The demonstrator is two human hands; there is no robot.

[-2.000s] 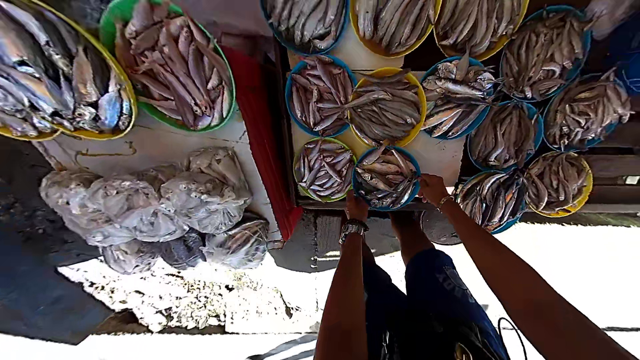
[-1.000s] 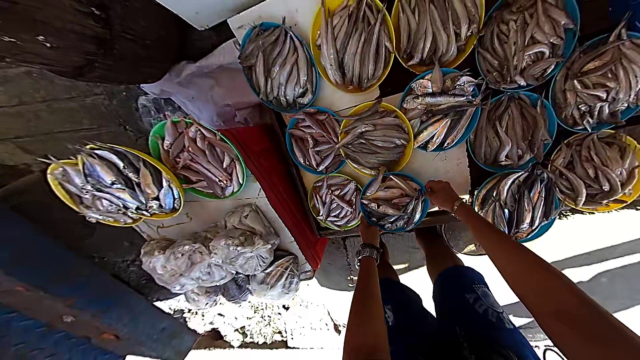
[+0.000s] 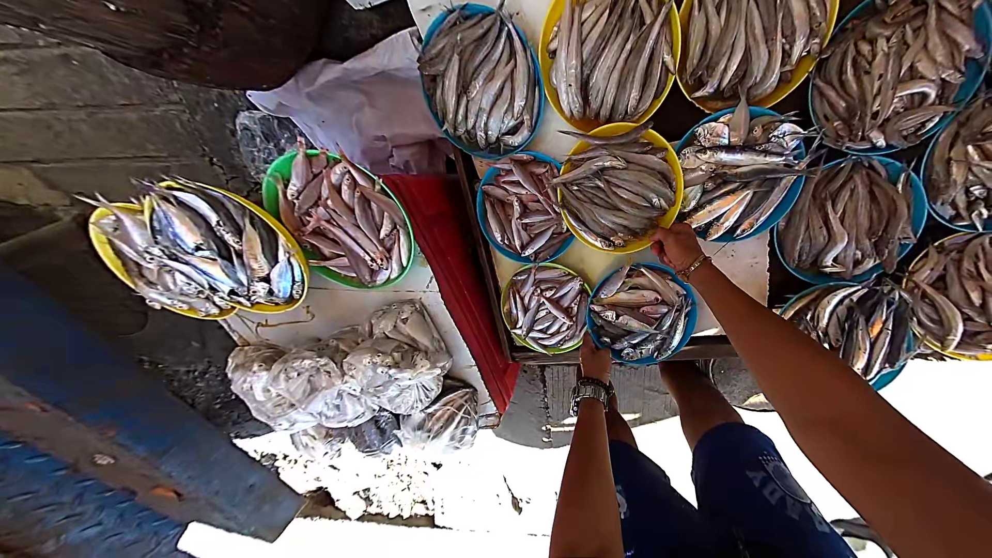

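Observation:
My left hand (image 3: 595, 363) is at the lower left rim of a small blue plate of fish (image 3: 642, 314) near the table's front edge, its fingers partly hidden. My right hand (image 3: 677, 248) touches the lower right rim of a yellow plate heaped with slender fish (image 3: 620, 188), just behind the blue one. To the left of the blue plate is a small green-rimmed plate of fish (image 3: 546, 308), and behind that a blue plate of pinkish fish (image 3: 524, 207). A blue plate of mixed silvery fish (image 3: 740, 174) lies right of the yellow plate.
Several more fish plates crowd the back and right, among them a yellow one (image 3: 610, 62). Left of a red board (image 3: 457, 279) are clear plastic bags of fish (image 3: 356, 372), a green plate of fish (image 3: 345, 217) and yellow plates of silvery fish (image 3: 205, 252). A blue metal structure (image 3: 101, 403) stands lower left.
My right hand has left the right rim of the small blue plate and moved up to the yellow plate behind it. My left hand remains by the blue plate. The view has shifted.

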